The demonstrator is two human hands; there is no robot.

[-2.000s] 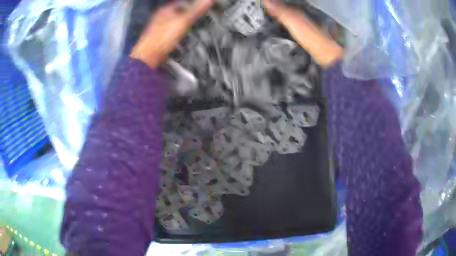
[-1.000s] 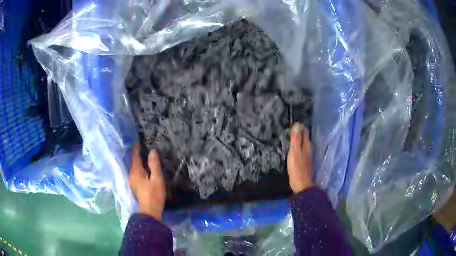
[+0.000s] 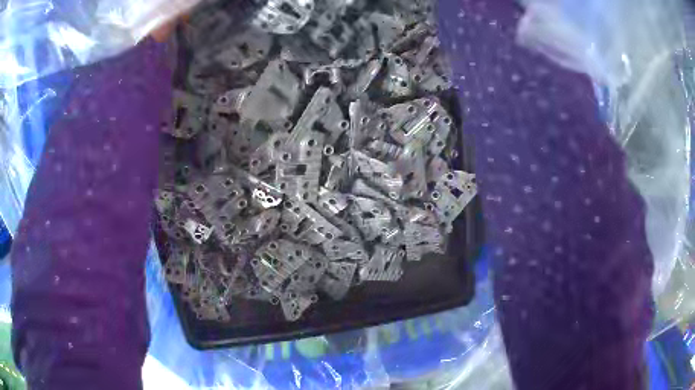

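Note:
A black rectangular parts tray (image 3: 328, 329) lies below me, its near rim and corners showing. Many loose grey metal brackets (image 3: 301, 171) with holes are heaped in it, up to the top edge of the picture. My purple sleeves reach forward along both sides of the tray. Only a blurred sliver of my left hand (image 3: 172, 27) shows at the upper left, near the tray's side; its fingers are hidden or cut off. My right hand is beyond the top edge; only the sleeve shows.
A blue crate (image 3: 381, 352) surrounds the tray, with printed marks on its near side. A clear crinkly liner bag (image 3: 644, 99) covers its sides and also shows at the upper left. A little green floor shows at the lower left corner.
My hands were at the tray's near sides and have moved forward, mostly out of the picture. The tray and brackets now appear larger, with the tray's near rim lower in the picture.

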